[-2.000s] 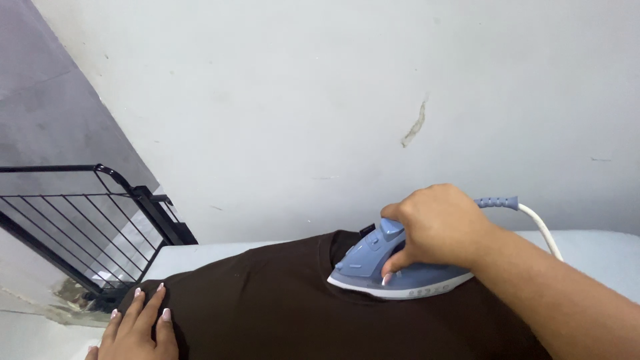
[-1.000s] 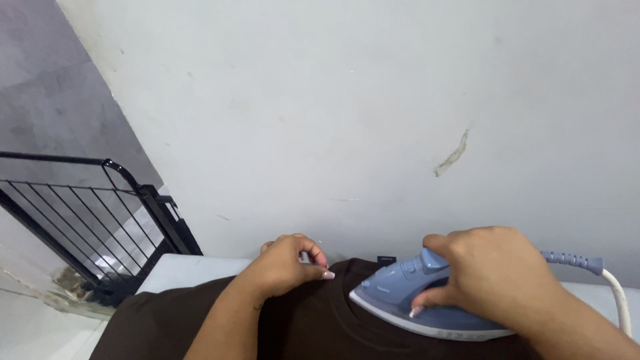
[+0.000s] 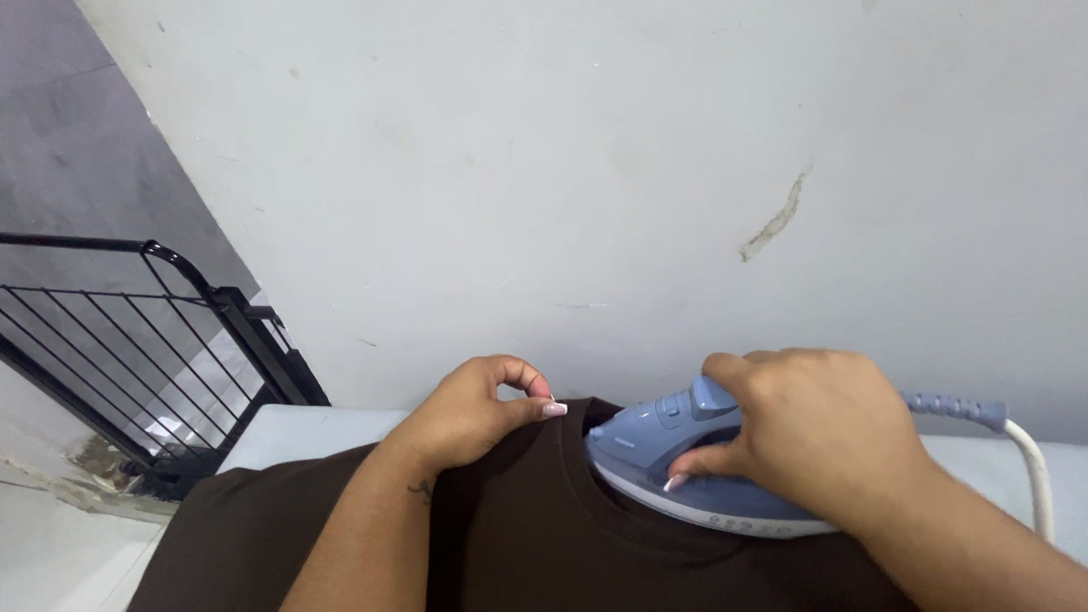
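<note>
A dark brown garment [image 3: 510,518] with a round ribbed neckline lies spread over a light blue padded board [image 3: 319,429]. My left hand [image 3: 489,404] pinches the garment's edge beside the neckline between thumb and forefinger. Just to the right, my right hand [image 3: 816,425] grips the handle of a blue clothes iron [image 3: 633,446], whose tip points left. The iron rests at the neck opening, its pale lower rim along the collar. Its soleplate is hidden beneath it.
A grey wall [image 3: 527,187] with a chipped patch rises behind the board. At the left stands a black metal gate [image 3: 204,340] with thin bars. The iron's white cord [image 3: 1033,476] curves down on the right, over the board's far end.
My left hand has moved from lying on the garment at the lower left to pinching its edge by the neckline. The iron has shifted to the neck opening, still in my right hand.
</note>
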